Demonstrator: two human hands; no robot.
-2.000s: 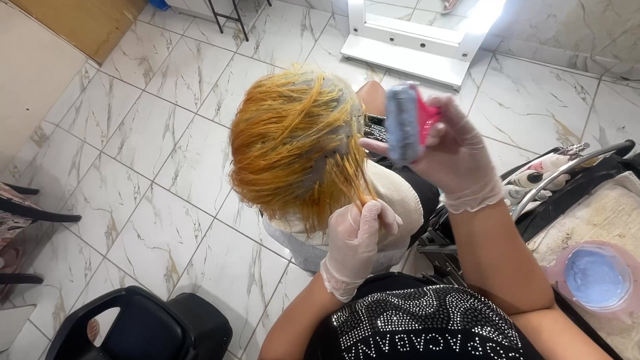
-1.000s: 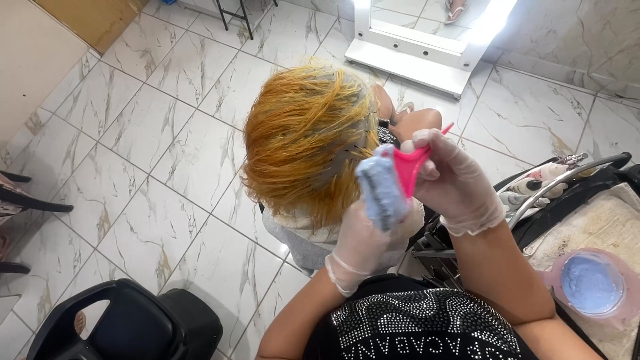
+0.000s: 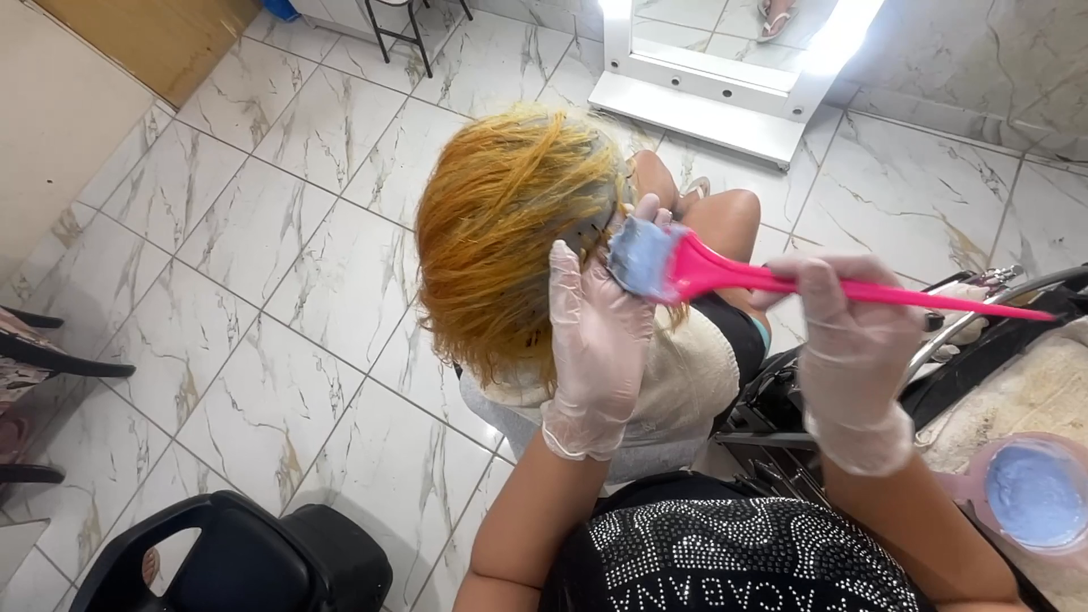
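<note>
A seated person's orange-yellow hair (image 3: 501, 238) is in the middle, with blue-grey cream near the roots on the right side. My left hand (image 3: 599, 340), in a clear glove, is raised palm up against that side of the head; whether its fingers pinch any hair is hidden behind the bristles. My right hand (image 3: 850, 340), gloved too, holds a pink tint brush (image 3: 739, 276) by its handle. Blue cream (image 3: 642, 255) coats the bristles, which lie over my left fingers. A pink bowl (image 3: 977, 501) of blue cream stands at the lower right.
A cream towel (image 3: 688, 374) covers the seated person's shoulders. The bowl stands on a stained cloth (image 3: 1011, 391) over a black trolley with a metal rail. A lit mirror with a white base (image 3: 697, 119) stands ahead. A black chair (image 3: 246, 552) is at lower left, on marble-look tiles.
My left hand held a strand of hair two seconds ago and now lies palm up beside the head. The brush has turned, its handle now pointing right, with the bristles over my left fingers.
</note>
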